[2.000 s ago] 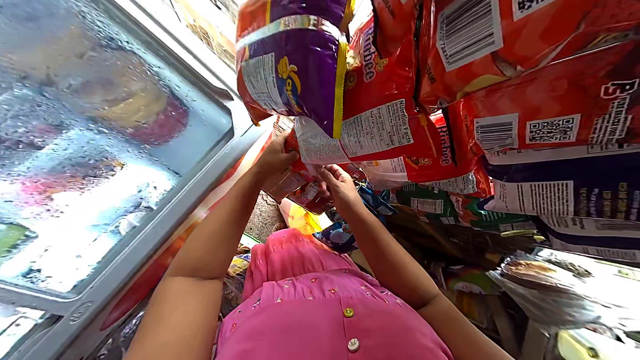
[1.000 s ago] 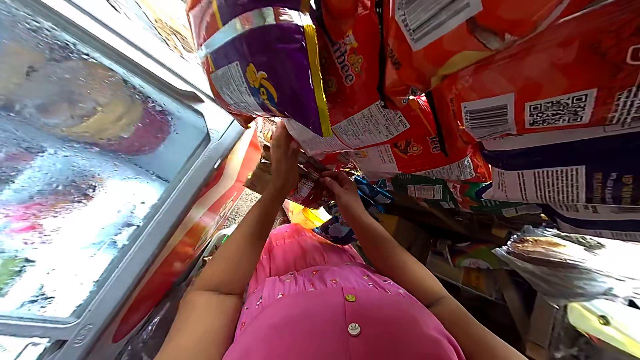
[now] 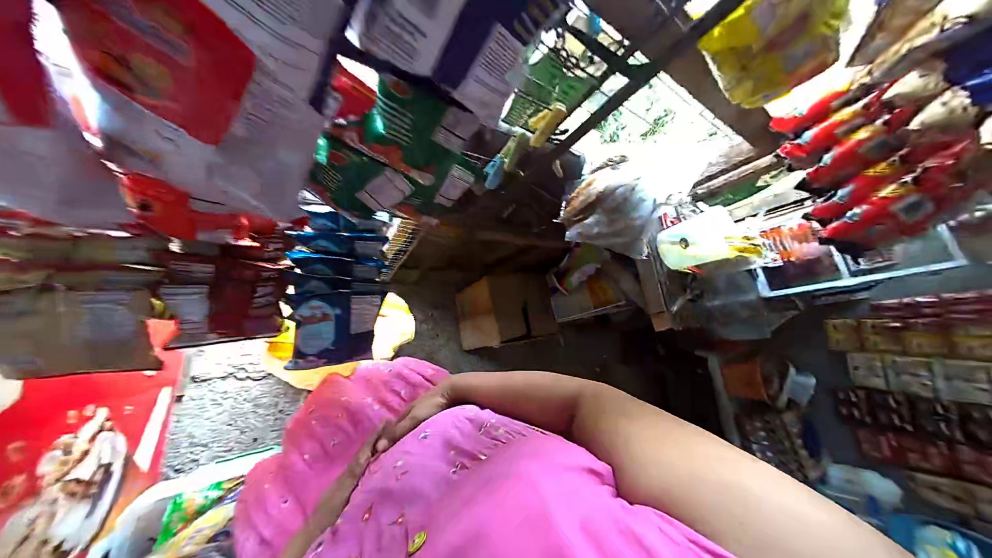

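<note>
My right hand point(image 3: 422, 411) lies low against the front of the pink dress point(image 3: 480, 480), with its fingers toward my left hand point(image 3: 370, 451). The two hands meet or overlap at the dress; blur and the angle hide their fingers, and no packet shows in them. Just beyond the hands hangs a strip of dark blue packets point(image 3: 333, 318). Left of it hang dark red packets point(image 3: 232, 298) and brownish packets point(image 3: 85, 325), blurred.
Green packets point(image 3: 395, 147) and large red and white bags point(image 3: 170, 101) hang overhead. Ahead is a cardboard box point(image 3: 496, 310). At the right are hanging red packets point(image 3: 891, 170) and rows of sachets point(image 3: 907, 372). A white container point(image 3: 147, 504) with packets stands low at the left.
The view has swung strongly to the right. Both hands, earlier raised at dark red packets under the hanging bags, are now down together at the dress. The freezer lid has left the view.
</note>
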